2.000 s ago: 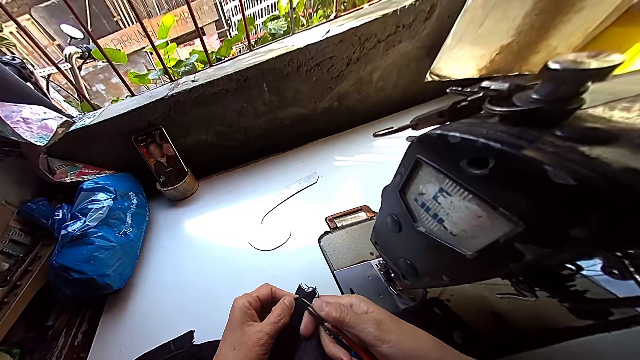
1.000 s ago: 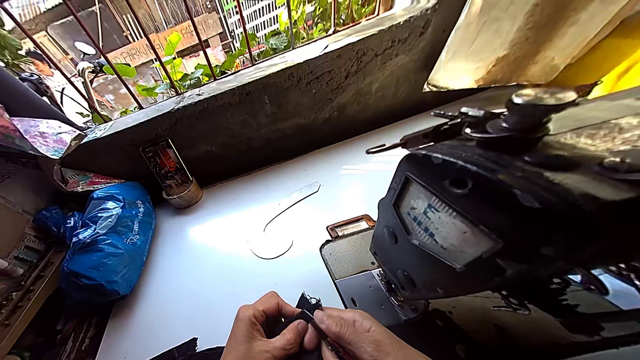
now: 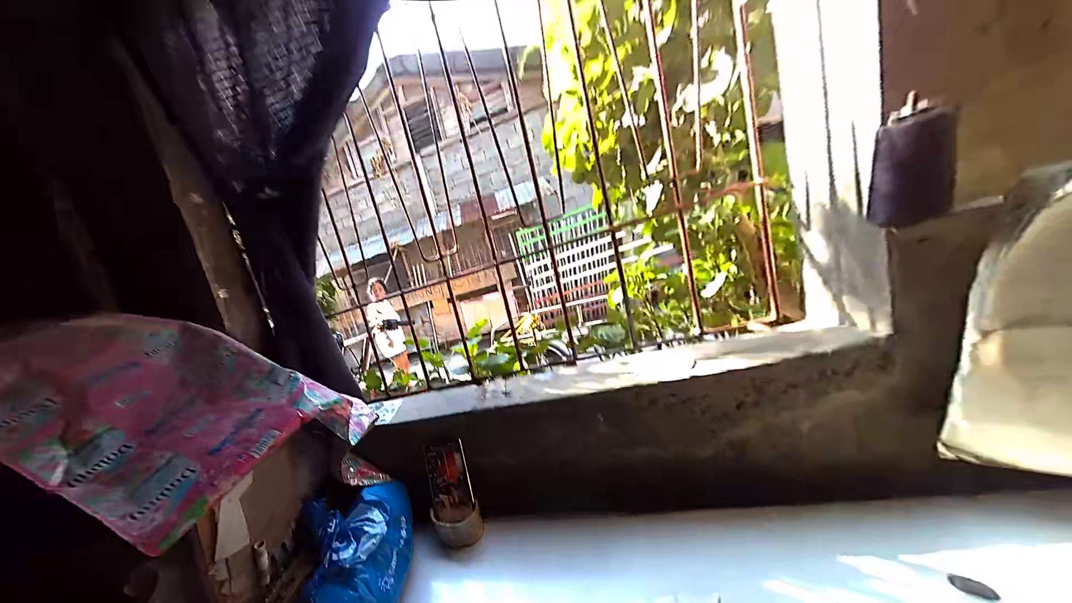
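Observation:
Neither my left hand nor my right hand shows in the head view now, so what they hold is hidden. The white tabletop (image 3: pixel 636 553) fills the lower right. A phone (image 3: pixel 450 477) leans upright in a round holder (image 3: pixel 459 526) at the table's back left, against the low concrete wall. Left of it lies a blue plastic bag (image 3: pixel 368 544). A small dark oval thing (image 3: pixel 973 585) is on the tabletop at the lower right.
A barred window (image 3: pixel 536 209) stands above a concrete sill (image 3: pixel 636 368); a person (image 3: pixel 386 327) is outside. Dark cloth (image 3: pixel 293 167) hangs at the left above a pink printed sheet (image 3: pixel 151 419). A dark thread cone (image 3: pixel 913 167) and a pale cloth-like thing (image 3: pixel 1022 335) are at the right.
The view has swung up to the window. Both hands, the dark piece they held and the sewing machine have gone out of view.

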